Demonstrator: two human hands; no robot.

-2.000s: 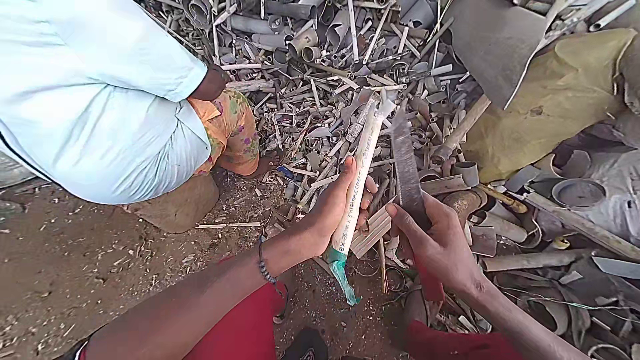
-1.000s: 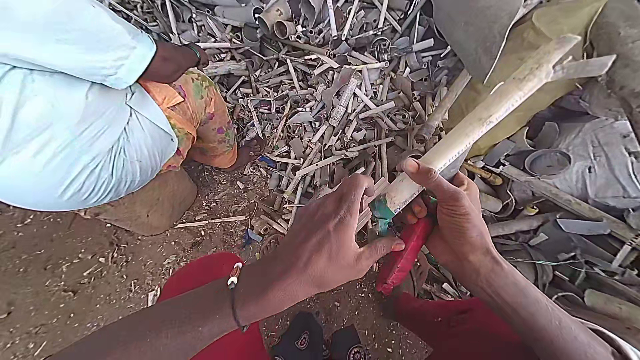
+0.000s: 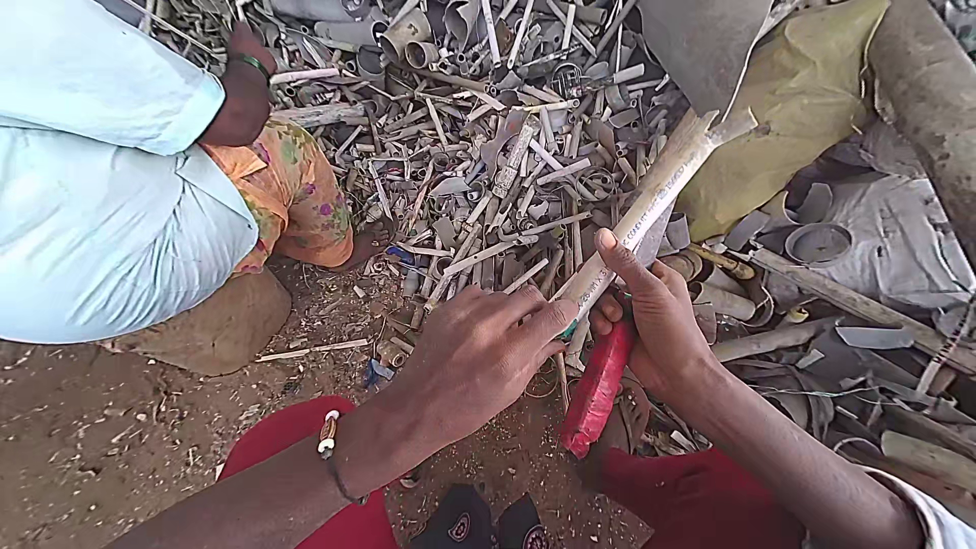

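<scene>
A pale plastic conduit pipe (image 3: 648, 210) with printed writing points up and to the right, its far end split and jagged. My right hand (image 3: 659, 313) grips the pipe, thumb on top, together with a knife whose red wrapped handle (image 3: 598, 393) sticks out below the palm. The knife's grey blade (image 3: 652, 240) lies along the pipe's underside, partly hidden by it. My left hand (image 3: 488, 351) has its fingers at the pipe's lower end, where a bit of green material (image 3: 568, 329) shows; its fingertips are partly hidden.
A heap of cut pipe pieces (image 3: 473, 175) spreads ahead. At left another person in a light blue top (image 3: 114, 229) sits on a sack-like seat (image 3: 213, 328), one hand at the heap. A yellowish sheet (image 3: 785, 114) and a wooden stick (image 3: 854, 297) lie at right.
The pipe was upright in my left hand two seconds ago, with the knife apart in my right. Now my right hand holds both, and my left hand is at the pipe's lower end.
</scene>
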